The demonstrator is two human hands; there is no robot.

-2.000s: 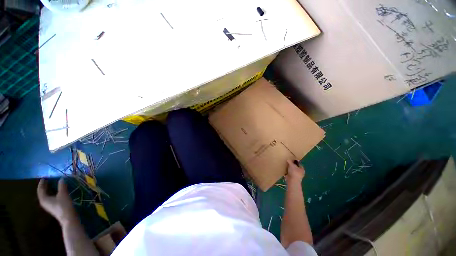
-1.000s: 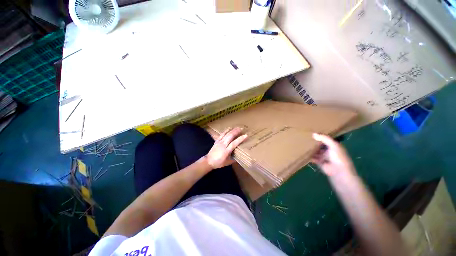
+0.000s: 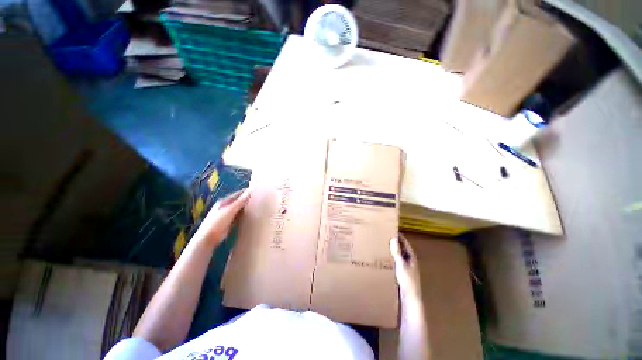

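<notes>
A stack of flat brown cartons point(image 3: 285, 239) lies across my lap, its far end over the near edge of the white-topped table point(image 3: 415, 105). The top carton shows two dark printed bars, small text and a crease line. My left hand point(image 3: 229, 211) grips the stack's left edge. My right hand point(image 3: 403, 256) grips its right edge; a small dark thing shows at its fingers, too blurred to name. Another brown carton sheet point(image 3: 450, 281) leans low at the right, beyond my right hand.
A white fan point(image 3: 331, 34), a blue marker point(image 3: 517, 154), a white roll point(image 3: 526, 125) and small black items point(image 3: 503, 171) are on the table. A large carton point(image 3: 577, 246) stands right. A green crate point(image 3: 222, 53) and blue bin point(image 3: 90, 48) are far left, cardboard point(image 3: 63, 309) near left.
The view has swung left. The cartons have come from the right side to in front of me, with the barred print showing. My left hand has moved from their near edge to the left edge.
</notes>
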